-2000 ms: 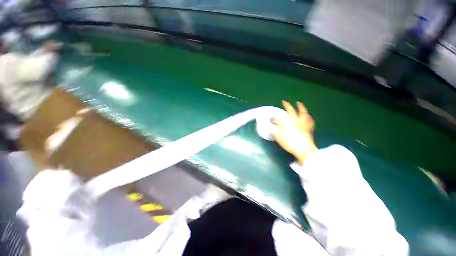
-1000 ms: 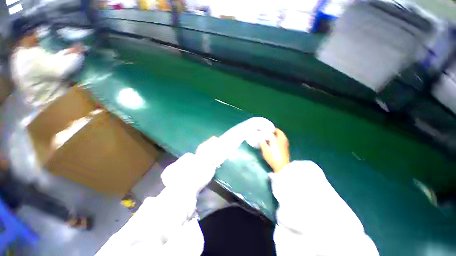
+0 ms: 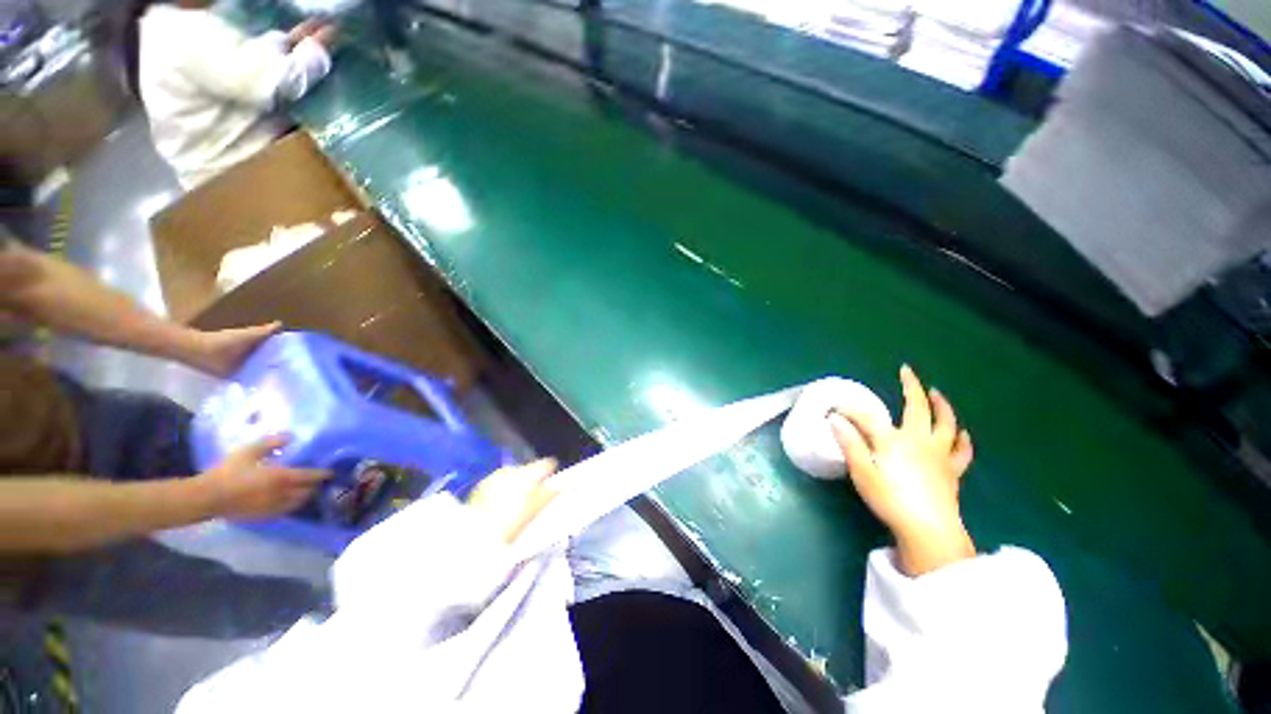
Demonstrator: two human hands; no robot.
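Note:
A white roll [image 3: 815, 435] is over the green bench surface [image 3: 586, 265]. My right hand [image 3: 913, 474] is at its right side, the thumb at the core hole and the other fingers spread. A white strip [image 3: 669, 455] runs from the roll down left to my left hand [image 3: 513, 497]. My left hand holds the strip near the bench's front edge; its fingers are partly hidden by the strip and the white sleeve. Whether the roll touches the bench is unclear.
Another person's hands [image 3: 258, 481] hold a blue-purple jug [image 3: 300, 405] close to my left hand. An open cardboard box [image 3: 376, 300] with white material stands beside the bench. A person in white [image 3: 209, 84] is at the far left. Grey sheets [image 3: 1143, 168] hang at upper right.
The jug and the hands holding it have come in from the left. My left hand has drawn away from the roll since one second ago, and a longer strip shows between them. The view has shifted.

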